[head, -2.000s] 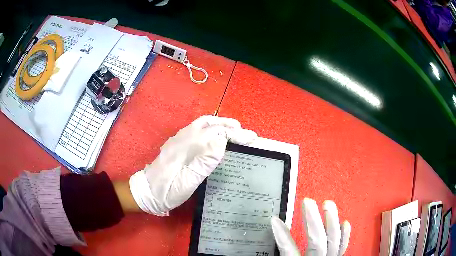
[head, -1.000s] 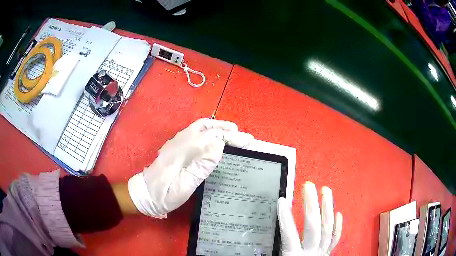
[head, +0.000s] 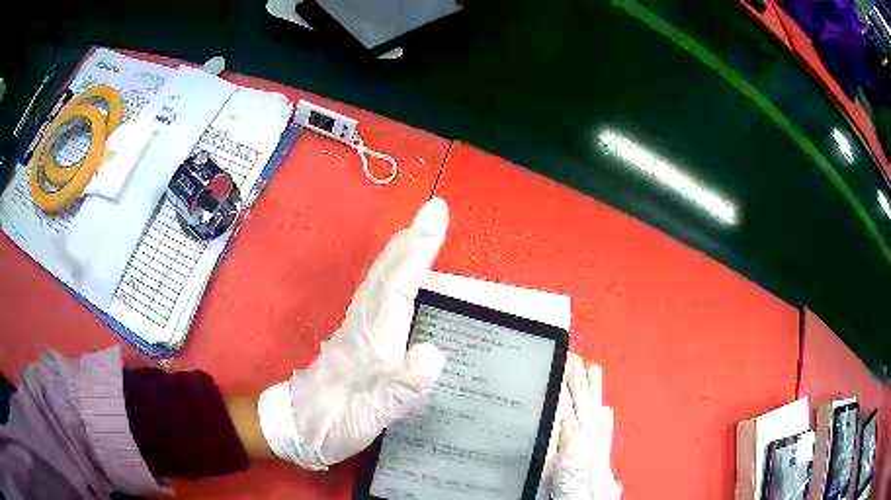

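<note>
An e-reader [head: 479, 391] with a black frame and grey text screen lies at the lower middle, on a white tray [head: 508, 295] whose edge shows past its top and right. The e-reader's bottom is cut off by the picture edge. My left hand [head: 361, 361], in a white glove, is at its left side, thumb over the screen and the other fingers along the upper left edge. My right hand [head: 584, 439], also gloved, lies along the right edge, partly cut off at the bottom; its thumb is hidden.
A clipboard [head: 161, 350] with papers, yellow tape rolls [head: 109, 105] and a black-and-red item [head: 203, 195] lies left. A small meter [head: 325, 121] is at the mat's top edge. Several e-readers [head: 789, 467] stand lower right. Another device [head: 386, 18] is on the dark green conveyor [head: 547, 88].
My left hand's thumb has come over the screen and its fingers have straightened upward. My right hand has turned in against the right edge. The device on the conveyor has come further into view.
</note>
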